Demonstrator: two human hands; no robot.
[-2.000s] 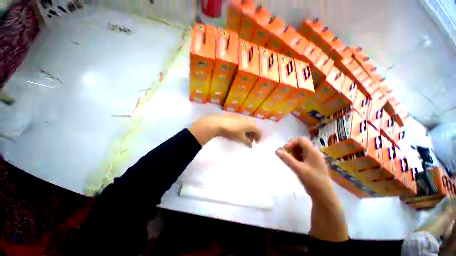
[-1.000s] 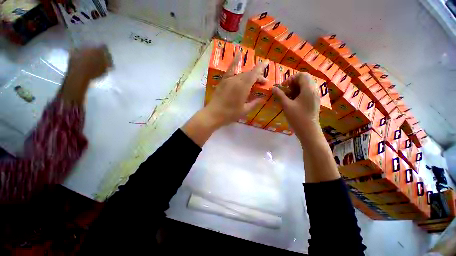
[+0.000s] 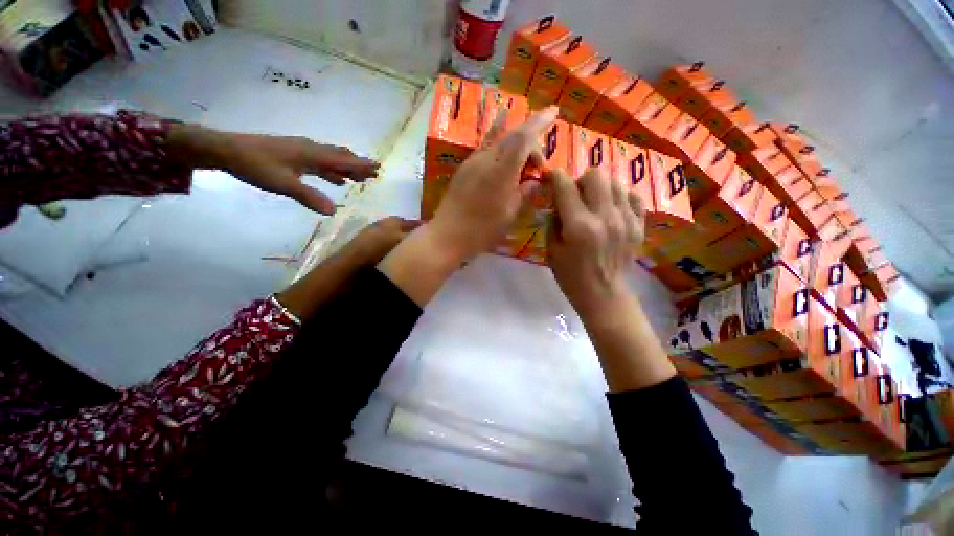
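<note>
A row of several upright orange retail boxes [image 3: 456, 109] stands before me, with dark-edged slots on the tops. My left hand [image 3: 483, 194] is against the front of the row near its left part, fingers spread and pointing up. My right hand [image 3: 596, 232] is beside it at the middle of the row, fingers curled, fingertips near the box tops. The fingertips of both hands nearly meet; whether a small sticker is between them cannot be seen. A translucent sheet stack [image 3: 492, 345] lies below my hands, its front edge rolled.
Curved rows of orange boxes [image 3: 722, 173] stand behind and to the right, with more stacked boxes [image 3: 800, 345] at right. A clear bottle [image 3: 478, 40] with a red label is by the wall. Another person's patterned sleeves and hands [image 3: 274, 162] reach in from the left.
My hands rose from above the sheets to the box row; my right hand then shifted left along it. The other person's arms have reached in closer from the left.
</note>
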